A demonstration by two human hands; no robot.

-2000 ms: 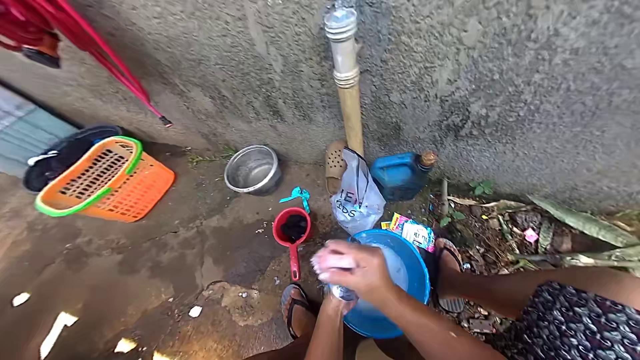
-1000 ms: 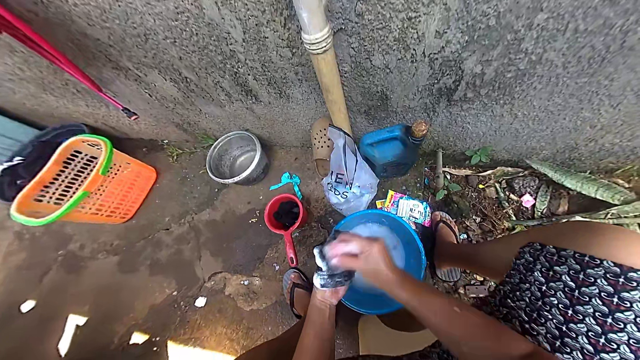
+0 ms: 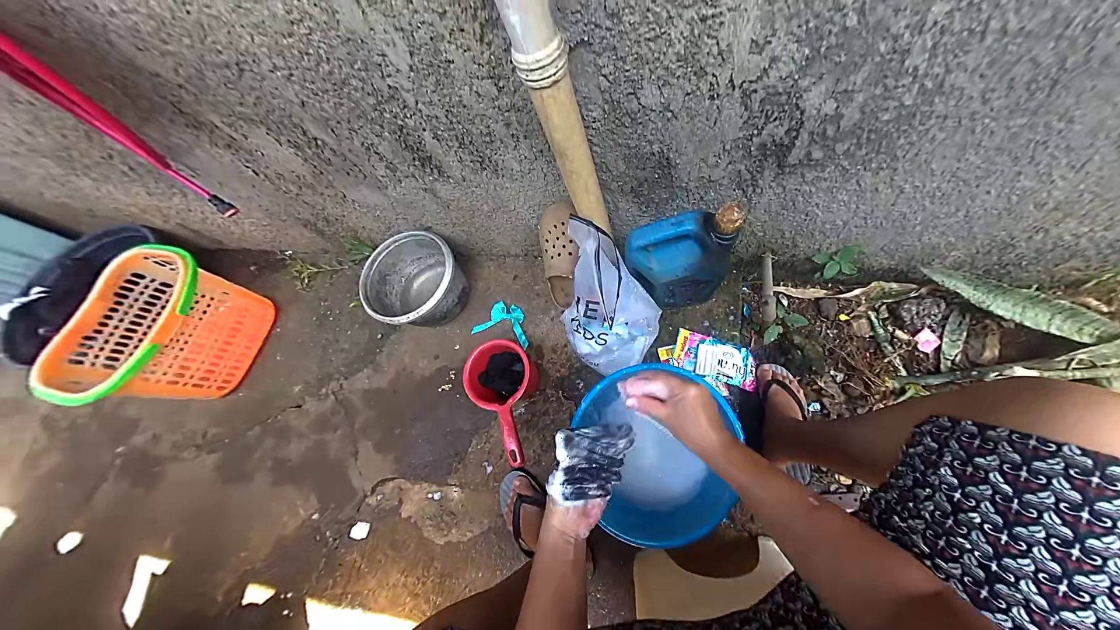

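Note:
A wet dark cloth with white suds is wrapped over my left hand, whose fingers it hides. This hand is at the left rim of a blue plastic basin of cloudy, soapy water. Over the basin's upper part is my right hand, its fingers curled and wet; whether anything small is in them cannot be told. A red plastic dipper with dark cloth inside stands left of the basin. Colourful packets lie just beyond the rim.
Near the wall stand a grey metal-looking pot, a tan clog, a plastic bag and a blue jug. A turquoise ribbon lies by the dipper. At left is an orange basket; a flip-flop is beside the basin.
My right hand has come away from the cloth, where both hands were together, and is now up over the basin. The cloth stays on my left hand.

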